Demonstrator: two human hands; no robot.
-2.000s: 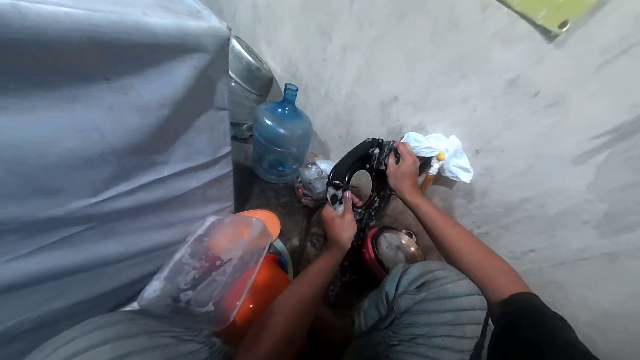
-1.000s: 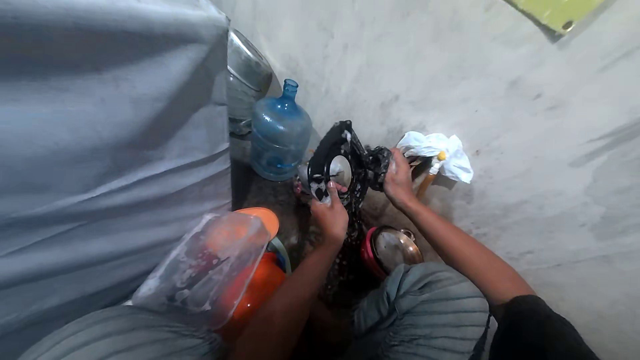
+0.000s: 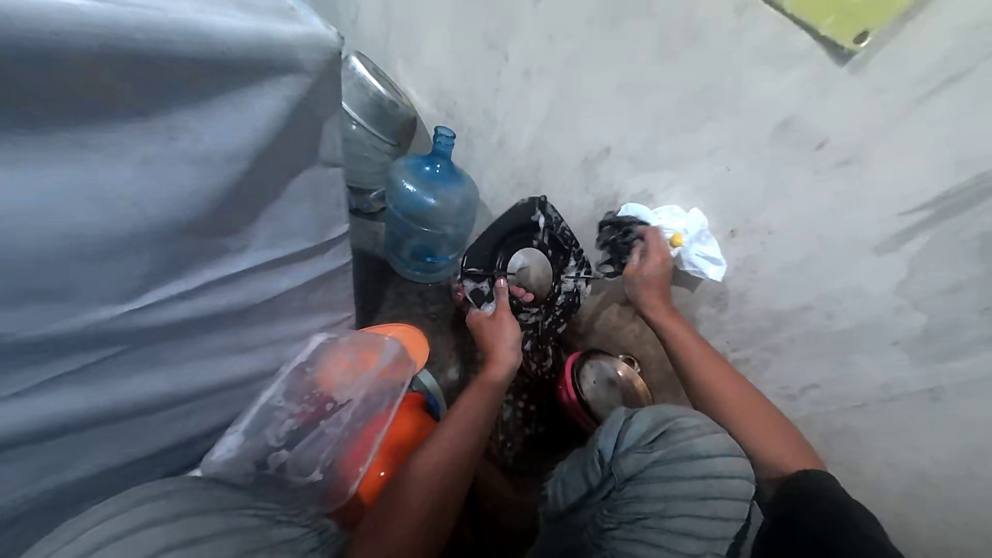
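Note:
My left hand (image 3: 500, 322) grips the lower left edge of a black part with a round opening (image 3: 504, 236), its thumb on top and fingertips showing through the opening. White suds cover much of the black part, mostly its right side. My right hand (image 3: 651, 267) holds a dark, crumpled scrubbing pad or cloth (image 3: 620, 239), a little to the right of the black part and apart from it. Behind that hand lies a white plastic bag (image 3: 701, 248) with a yellow cap (image 3: 676, 239) beside it.
A blue water jug (image 3: 432, 209) and a metal pot (image 3: 378, 101) stand by the wall. A clear plastic container (image 3: 310, 418) rests over orange containers (image 3: 399, 449) at lower left. A metal-lidded pot (image 3: 608, 384) sits near my right knee. Grey cloth (image 3: 170, 256) hangs at left.
Two seconds ago both hands were on the black part, its opening tilted. Now the opening faces me more, and my right hand has moved off to the right with the dark pad.

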